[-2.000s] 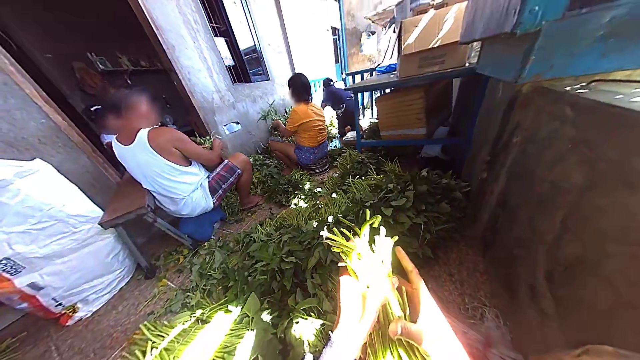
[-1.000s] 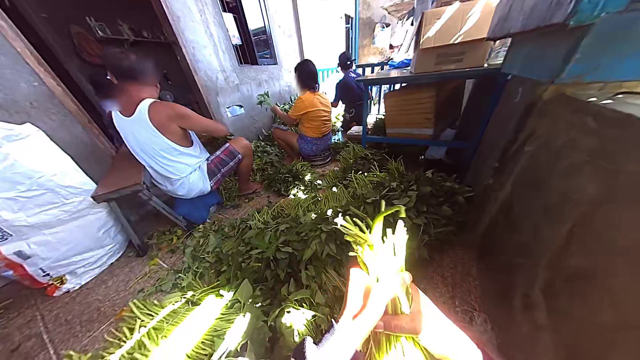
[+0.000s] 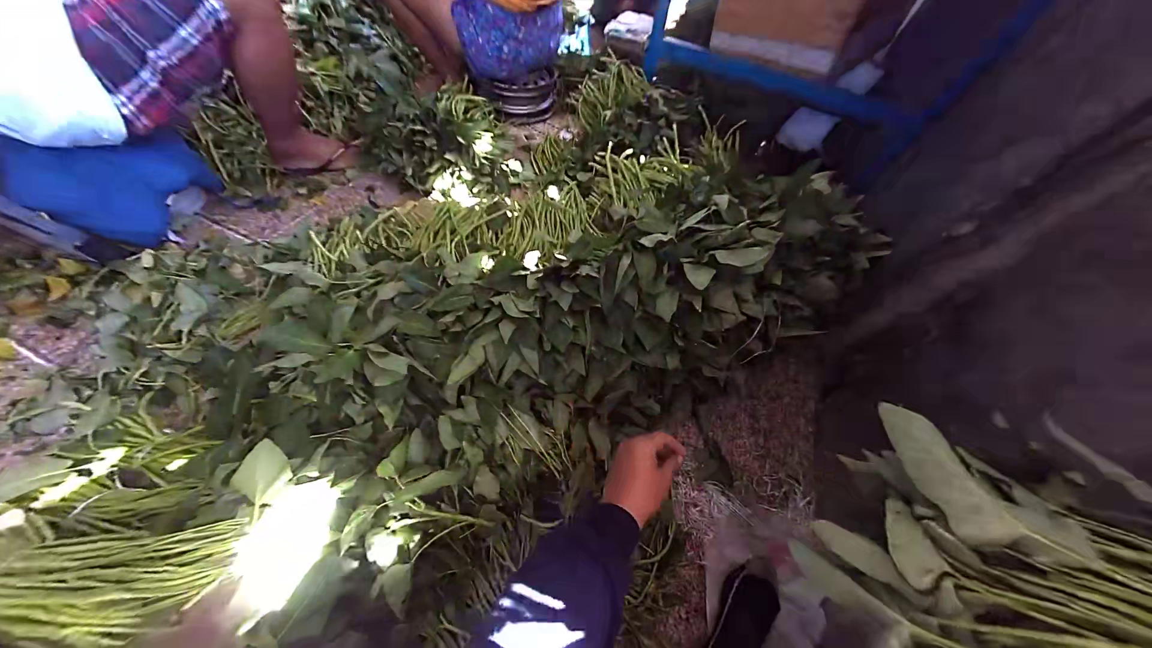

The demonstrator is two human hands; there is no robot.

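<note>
My left hand (image 3: 643, 472), in a dark blue sleeve, is at the lower centre with its fingers curled. No thing shows plainly in it. It is just in front of a long heap of leafy green stems (image 3: 540, 333), beside thin pale strands (image 3: 711, 499) on the ground. My right hand is out of view. A bunch of long-stemmed leafy greens (image 3: 972, 531) fills the lower right corner; what holds it is hidden. Another bundle of green stems (image 3: 117, 567), partly in bright sun, lies at the lower left.
A seated person's leg (image 3: 270, 81) in plaid shorts is at the upper left, beside blue cloth (image 3: 99, 184). Another person sits low at top centre. A blue metal frame (image 3: 792, 85) stands at the upper right, next to a dark wall (image 3: 1008, 234). A dark shoe (image 3: 745, 607) is below my left hand.
Both hands held a stem bundle in front of me; now my left hand is off it and lower, and my right hand is out of view. The view has tilted down.
</note>
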